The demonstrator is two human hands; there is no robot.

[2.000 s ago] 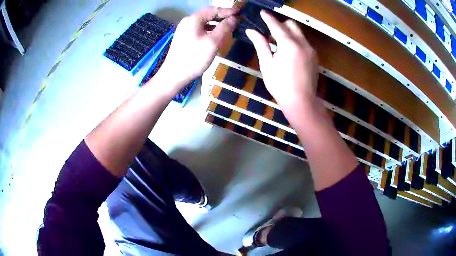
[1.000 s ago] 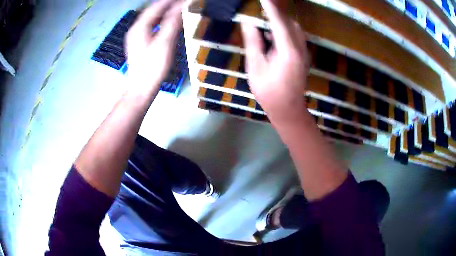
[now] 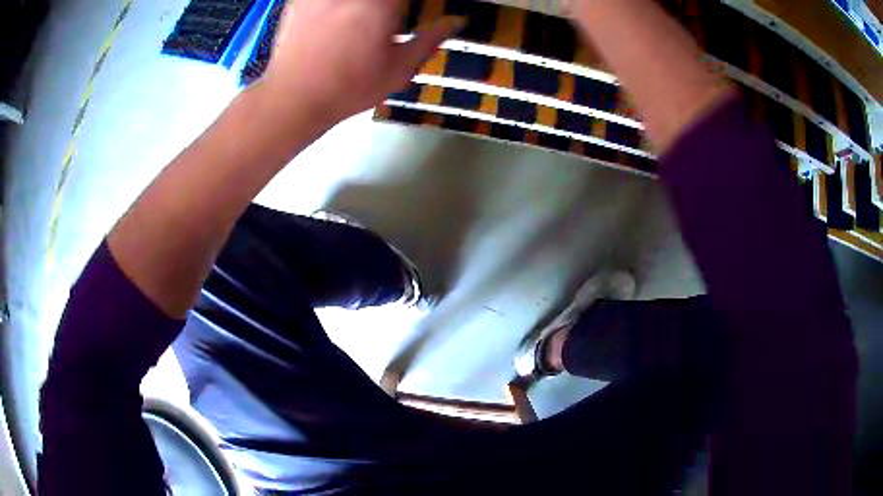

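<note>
Black pieces (image 3: 468,64) lie in spaced rows on the orange-brown rack tiers with white front rails (image 3: 542,99) at the top. My left hand (image 3: 353,48) is at the top edge, partly cut off and blurred, in front of the rack's left end. A finger or thumb points right across a tier; whether it holds anything does not show. My right forearm reaches up over the rack and my right hand is cut off by the top edge.
A blue crate (image 3: 235,41) filled with black pieces stands on the floor at upper left. A wooden stool (image 3: 460,407) is between my legs. A round grey rim (image 3: 198,446) shows at lower left. A neighbouring rack (image 3: 857,199) is at far right. A yellowish line crosses the floor at left.
The rack and crates have shifted up in view. My right hand has gone out past the top edge. The black piece earlier between my hands is out of sight. The stool shows more.
</note>
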